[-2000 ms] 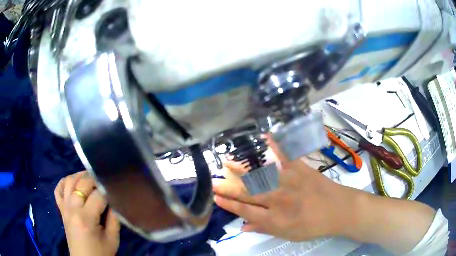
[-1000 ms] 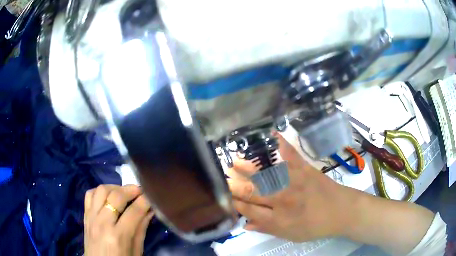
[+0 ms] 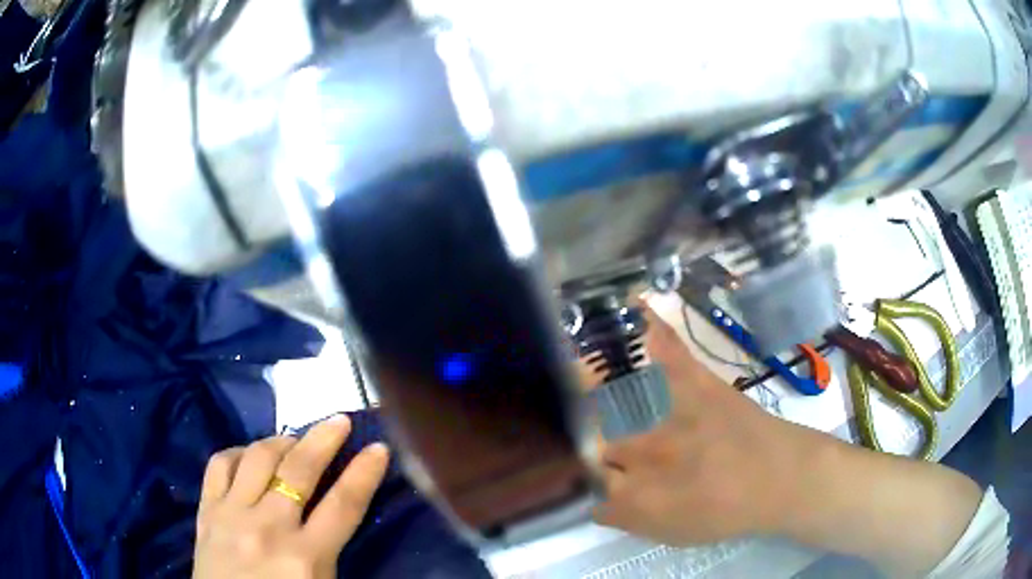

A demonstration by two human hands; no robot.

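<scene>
The dark navy garment [image 3: 147,407] lies at the left and runs under the machine's front. The white sewing machine head [image 3: 634,68] fills the top, with a shiny chrome guard [image 3: 453,328] in front of the cloth. My left hand [image 3: 289,498], with a gold ring, rests on the navy cloth left of the guard, thumb and index finger apart. My right hand [image 3: 724,452] is behind the guard and the grey tension dial [image 3: 631,398]; its fingertips are hidden, so I cannot tell whether it holds cloth. The needle and presser foot are hidden.
At right on the white table lie yellow-handled shears [image 3: 945,351], a dark red-brown handle [image 3: 877,360] across them, and snips with blue and orange handles [image 3: 813,371]. A ruler scale [image 3: 668,563] runs along the front edge. A bright blue strip [image 3: 62,520] shows at far left.
The machine head and guard appear further right in view. My left hand has shifted right, and its thumb and index finger have spread apart. My right hand's fingers are now more hidden by the guard.
</scene>
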